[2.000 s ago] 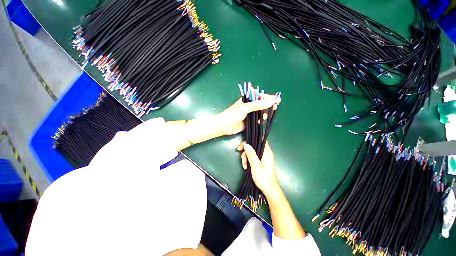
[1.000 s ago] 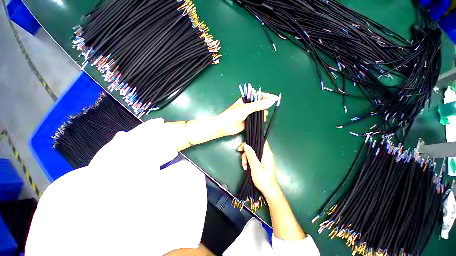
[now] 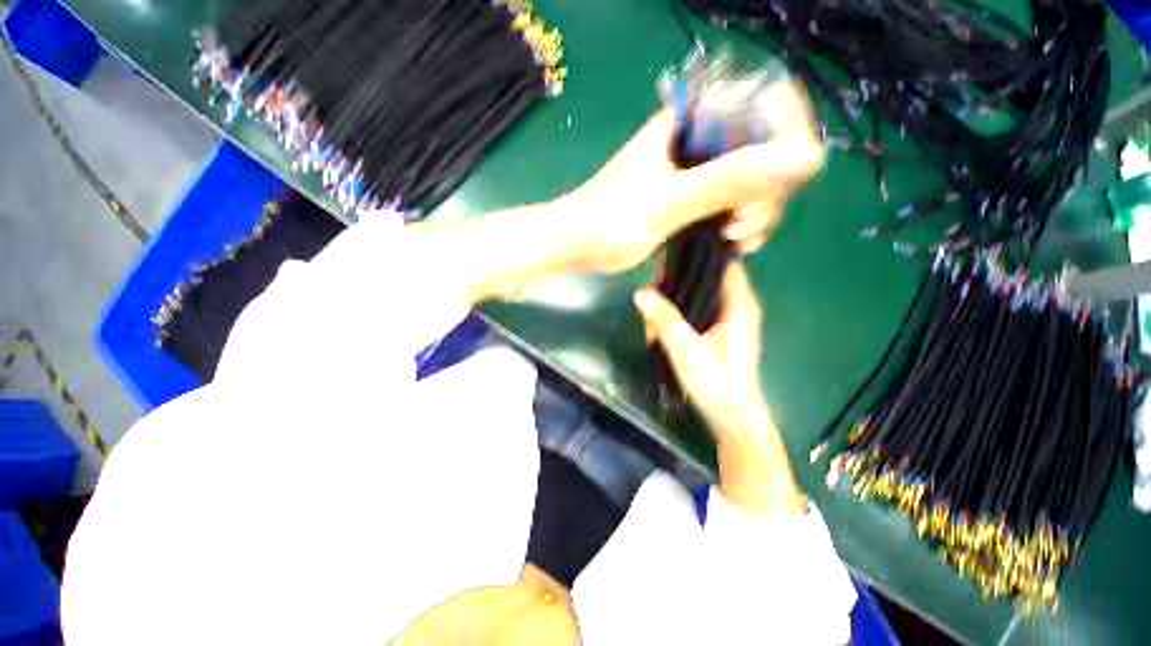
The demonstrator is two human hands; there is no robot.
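A black cable bundle (image 3: 697,268) is held over the green bench. My left hand (image 3: 726,170) is closed around its upper part, just below the blurred blue and white wire ends. My right hand (image 3: 720,347) grips the bundle lower down. The bundle's lower end is dark and hard to make out. The left hand and the wire ends are blurred by motion.
A left cable stack (image 3: 391,95) lies near the bench edge, with a blue bin (image 3: 133,331) of cables below it. A right cable stack (image 3: 1010,404) lies beside a metal bar (image 3: 1111,283). Loose long cables (image 3: 959,107) spread across the far side.
Both hands and the bundle have moved up and to the right in the picture. The single cable held slightly apart beside the bundle can no longer be made out. The view has shifted a little.
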